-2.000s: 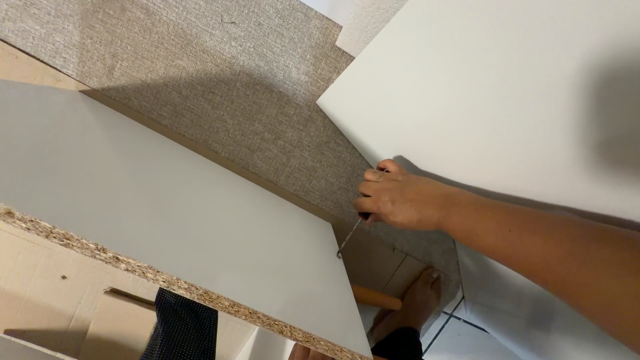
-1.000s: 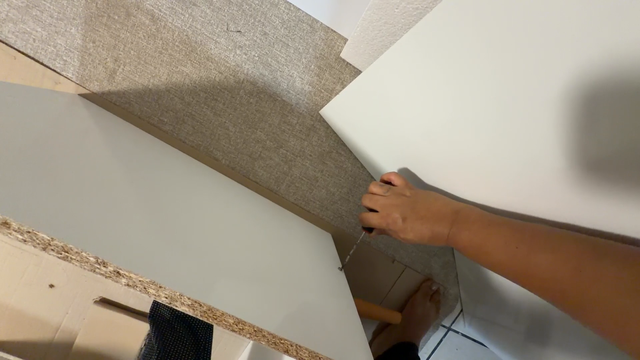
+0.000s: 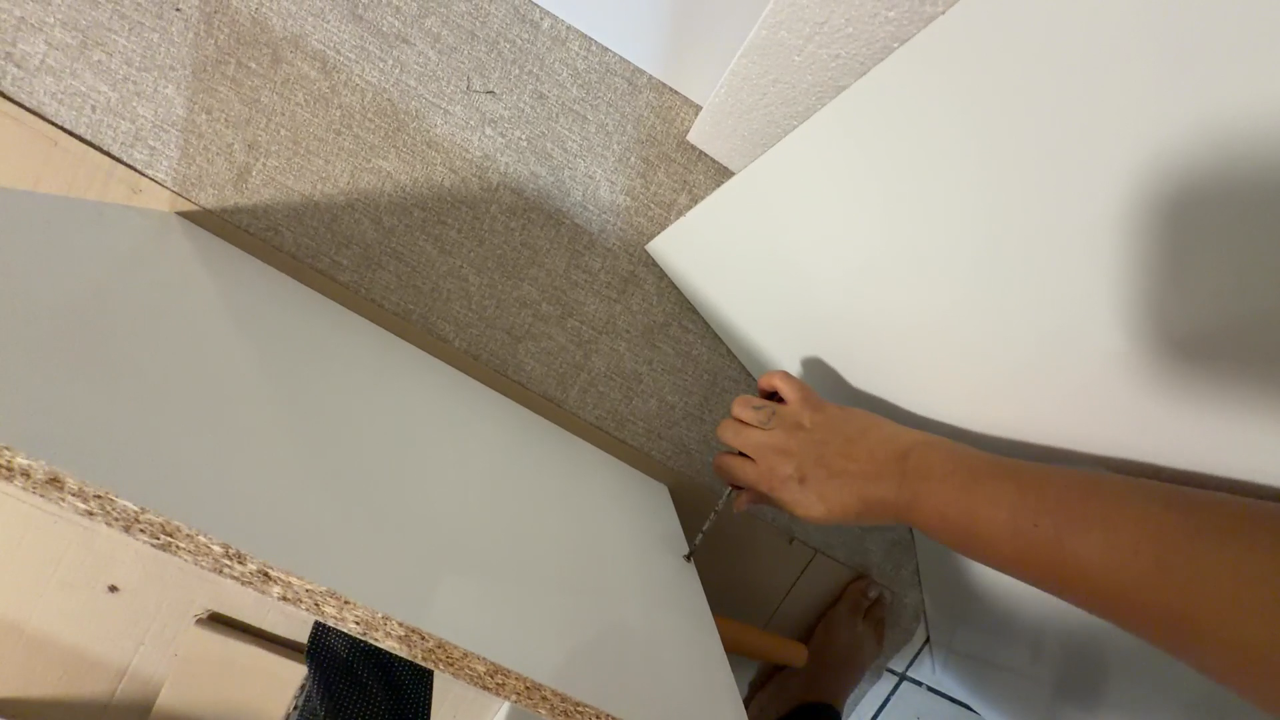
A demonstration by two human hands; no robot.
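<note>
My right hand (image 3: 800,450) is closed around the dark handle of a screwdriver, which its fingers mostly hide. The thin metal shaft (image 3: 712,522) slants down and left from the fist, its end at a screw (image 3: 688,557) near the edge of a white-faced particleboard panel (image 3: 400,440). That panel's raw chipboard edge runs along the lower left. A second white panel (image 3: 960,220) stands behind the hand and forearm. My left hand is out of view.
Beige woven carpet (image 3: 450,200) lies between the panels, with white foam (image 3: 820,70) at the top. Below are a bare foot (image 3: 835,635), an orange rod-like object (image 3: 765,642), cardboard (image 3: 80,590), black mesh fabric (image 3: 365,675) and floor tiles (image 3: 925,690).
My right hand stays at the panel's edge with the tool, its grip slightly turned. Fingers of another hand, visible at the bottom edge two seconds ago, are out of view.
</note>
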